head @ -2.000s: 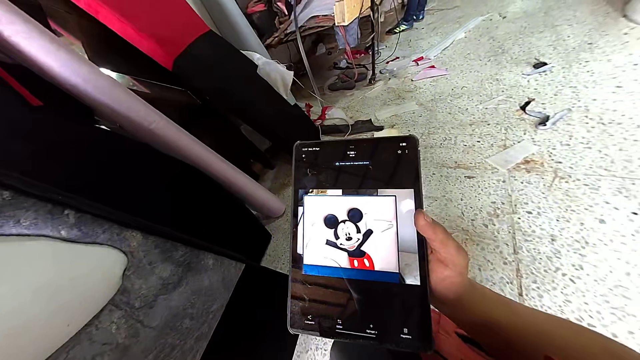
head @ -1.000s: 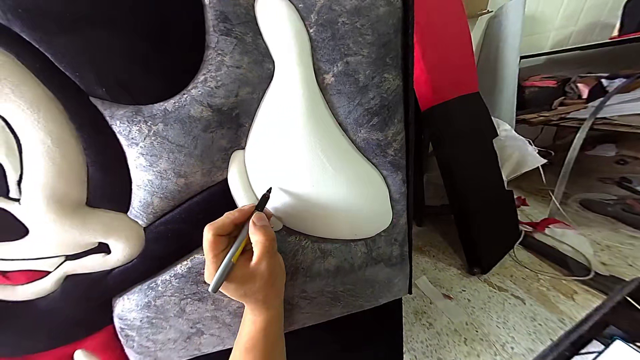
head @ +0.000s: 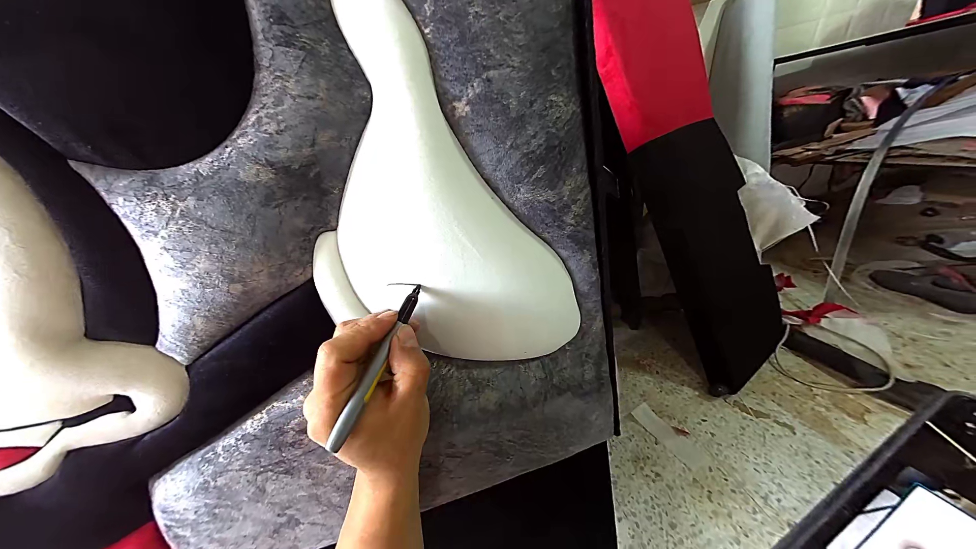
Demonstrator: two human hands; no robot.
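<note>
My left hand (head: 393, 438) grips a grey marker (head: 358, 404) with a black tip. The tip touches the smooth white raised glove-like shape (head: 450, 221), at the right end of a short, thin black line (head: 402, 284). This shape belongs to a padded cartoon mouse relief on a mottled grey panel (head: 518, 435), with a black arm (head: 259, 335) beside my hand and part of the white face (head: 69, 358) at the left. A black-edged tablet (head: 862, 476) shows partly at the lower right. My right hand is out of view.
A red and black panel (head: 686, 221) leans just right of the relief. Behind it are a white bag (head: 770, 206), a cluttered shelf (head: 846, 156) and a shoe (head: 923, 284). A cable (head: 831, 389) and scraps (head: 671, 435) lie on the speckled floor.
The view has turned from the tablet to the relief. Since one second ago, the marker tip has come to the white shape's surface, where a short black line now shows.
</note>
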